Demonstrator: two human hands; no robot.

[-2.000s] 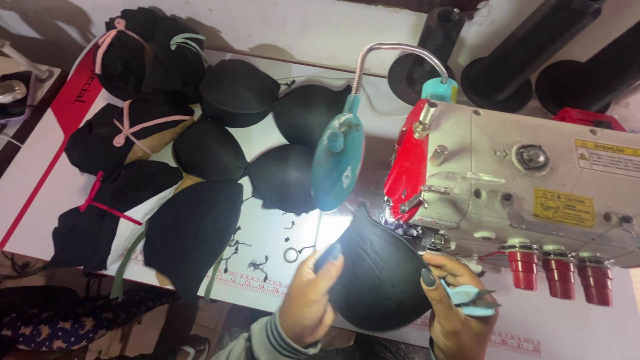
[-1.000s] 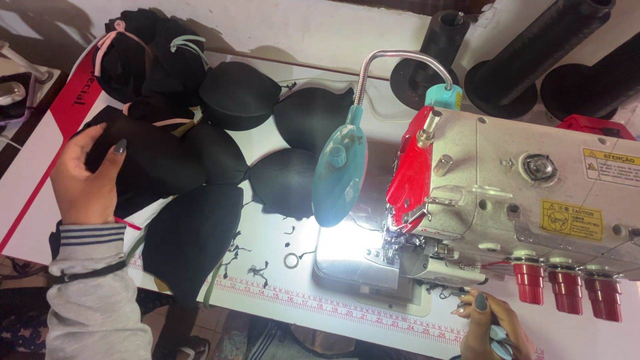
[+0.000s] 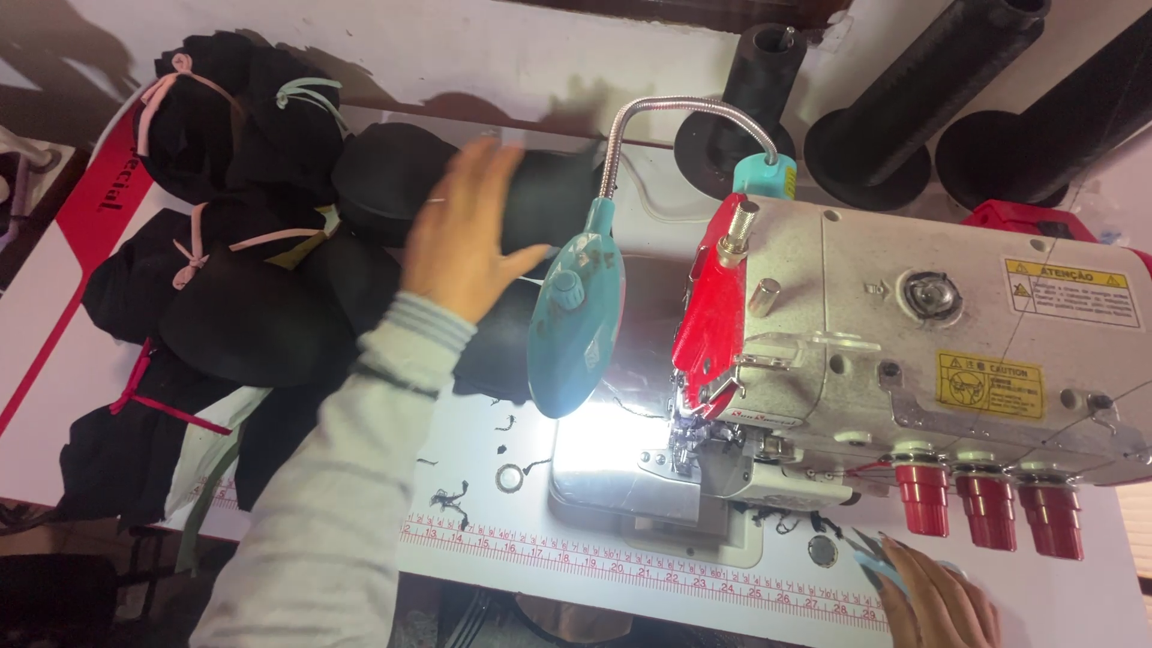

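Observation:
My left hand [image 3: 463,238], slightly blurred, reaches over the black fabric cups with its fingers spread; whether it touches the black cup [image 3: 553,193] beside it cannot be told. More black cups lie left of it, one [image 3: 256,315] on top of the bundles. My right hand [image 3: 936,598] rests at the table's front edge, closed around thread snips [image 3: 877,560] with light blue handles. Between the hands stands a sewing machine [image 3: 900,360] with a red front cover. Its lit metal plate [image 3: 621,459] holds no fabric. A teal lamp [image 3: 576,324] shines on it.
Black fabric bundles [image 3: 234,126] with pink, red and green ties lie at left. Several black thread stands [image 3: 909,108] stand behind the machine. Red knobs [image 3: 922,499] jut from its front. Thread scraps [image 3: 450,502] and a metal ring [image 3: 509,478] lie near the printed ruler [image 3: 621,567].
My left hand has moved right from the bundles, leaving a black cup on them. Two seconds ago both hands held a black cup by the machine. My right hand now rests at the table edge.

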